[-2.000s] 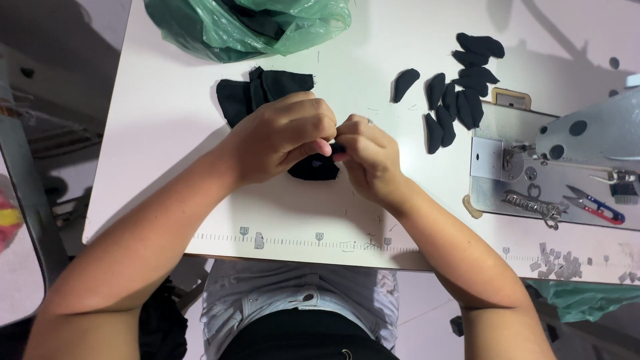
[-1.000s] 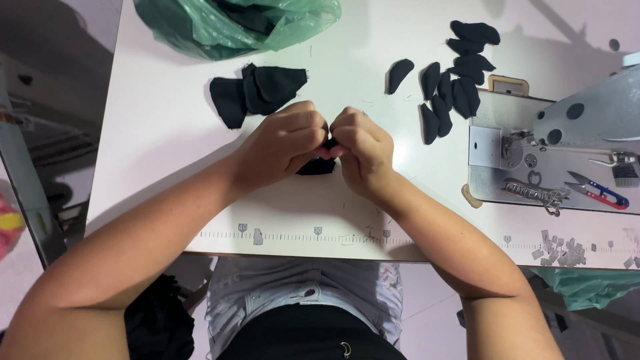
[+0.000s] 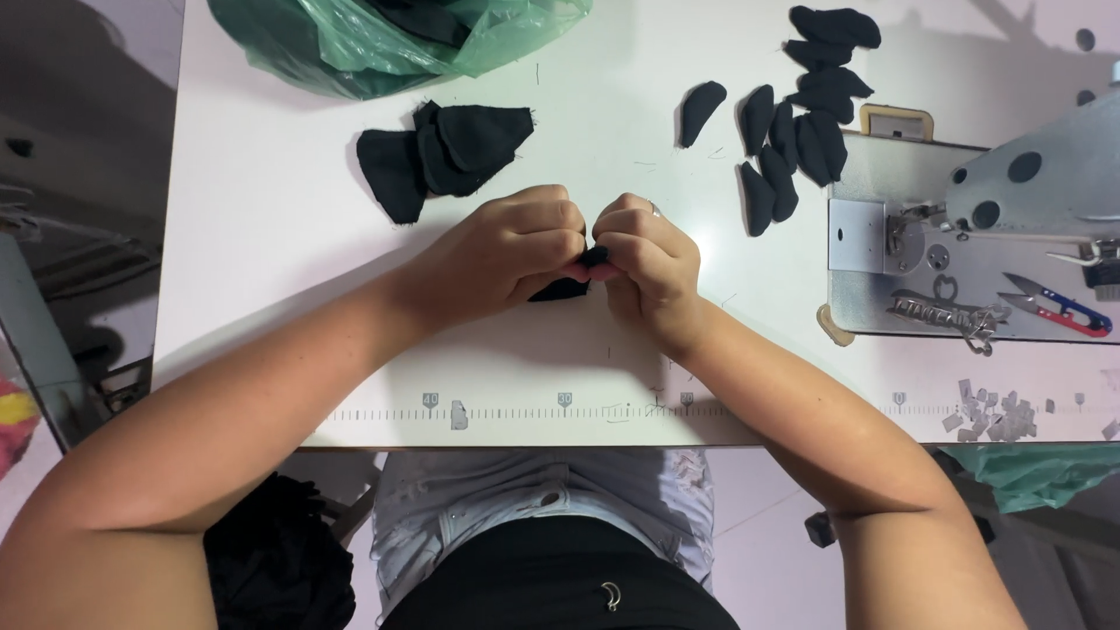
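My left hand [image 3: 534, 241] and my right hand [image 3: 647, 258] meet above the white table, both closed on one small black fabric piece [image 3: 594, 256] pinched between the fingertips. Part of the black cloth shows below the left fingers; the rest is hidden by the hands. Up and to the left of my hands lie several overlapping flat black fabric pieces [image 3: 477, 140] with frayed edges. To the upper right, several small curved black fabric pieces [image 3: 821, 144] form a loose group, and a single one [image 3: 702, 114] lies apart on its left side.
A green plastic bag [image 3: 350, 52] with black cloth inside lies at the top left. At the right stand a sewing machine [image 3: 1032, 175], thread snips [image 3: 1059, 306] and a metal chain-like item [image 3: 945, 313] on its bed. Small grey scraps [image 3: 997, 416] lie by the printed ruler [image 3: 516, 413] along the front edge.
Two seconds ago, my left hand overlapped the flat black pieces; now it is apart from them. Both hands still hold black cloth close together, with less of it showing below them.
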